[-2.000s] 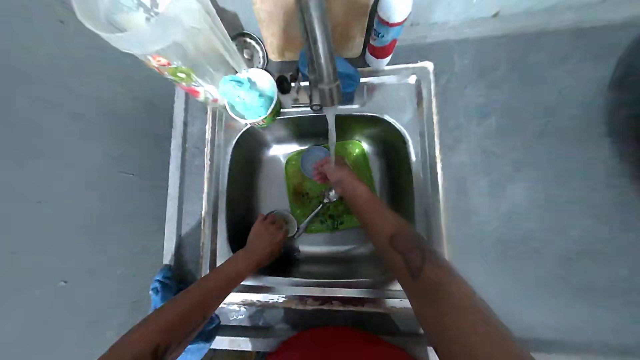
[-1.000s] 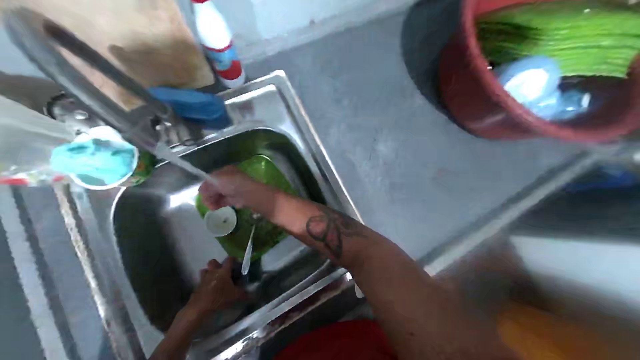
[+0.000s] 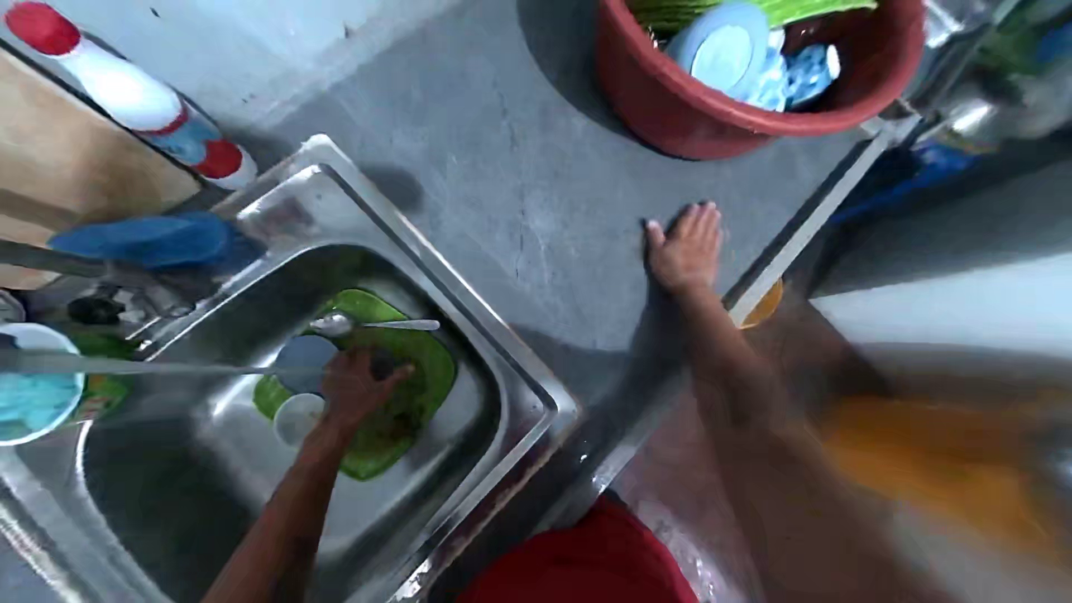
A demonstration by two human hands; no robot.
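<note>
My left hand [image 3: 360, 385] is in the sink over a green plate [image 3: 435, 377], around a small dark thing that I cannot make out. A metal spoon [image 3: 394, 324] lies across the plate's upper part, just above that hand. Beside the hand are a grey-blue round dish [image 3: 306, 362] and a small white cup or bowl [image 3: 299, 419]. My right hand [image 3: 688, 247] rests palm down on the grey counter, fingers apart and holding nothing. A stream of water [image 3: 184, 367] runs in from the left.
Right of the steel sink [image 3: 452, 276], a red plastic tub [image 3: 670, 109] holds blue-and-white dishes [image 3: 729, 59] and a green ridged item [image 3: 779, 10]. Left of it stand a white-and-red bottle [image 3: 126, 92], a blue object [image 3: 151, 239] and a white container with turquoise contents [image 3: 38, 385].
My right hand has left the sink and now lies on the counter. My left hand has moved onto the green plate. The view has swung right.
</note>
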